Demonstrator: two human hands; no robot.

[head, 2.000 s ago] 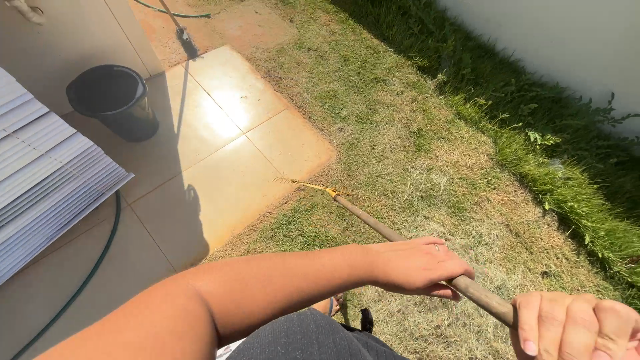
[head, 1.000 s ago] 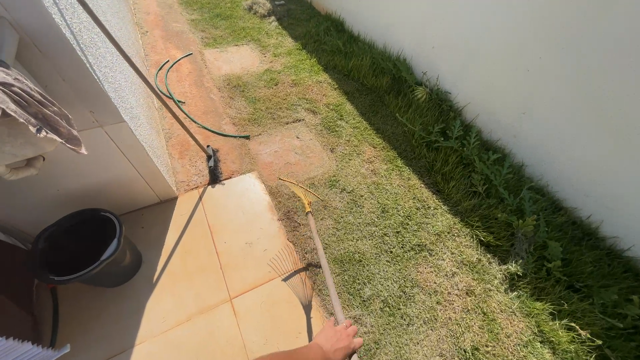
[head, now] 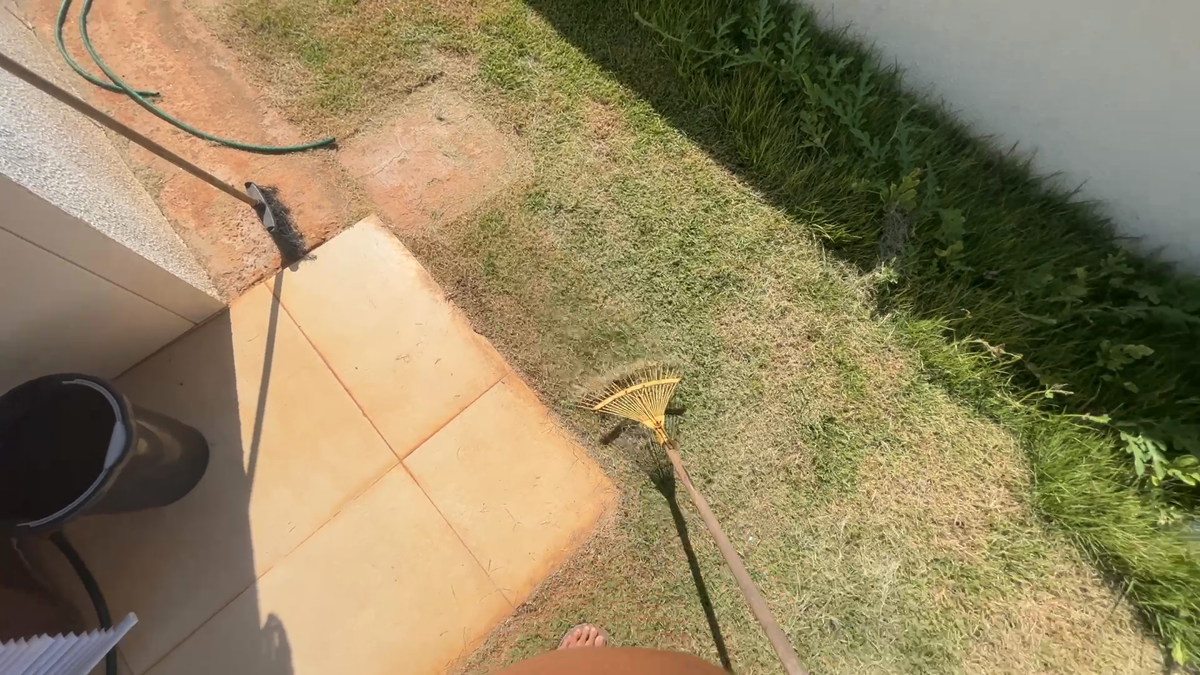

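Observation:
A yellow fan leaf rake [head: 647,398] rests with its tines on the short, dry grass, just right of the tiled patio's corner [head: 562,487]. Its wooden handle [head: 727,548] runs down and out past the bottom edge of the view. Neither of my hands shows; only a bit of bare skin [head: 609,662], perhaps an arm, is at the bottom edge, so what the hands hold is hidden. My toes [head: 584,637] stand on the grass beside the patio.
A black bucket [head: 164,459] stands on the tiles at the left, by a wall. A broom [head: 261,204] leans at the patio's far corner, near a green hose [head: 225,141]. Taller grass and weeds [head: 937,216] line the white wall [head: 1050,84] on the right.
The rake head, raised over the patio edge one second ago, is now down on the grass. Both hands, seen on the handle two seconds ago, have left the view.

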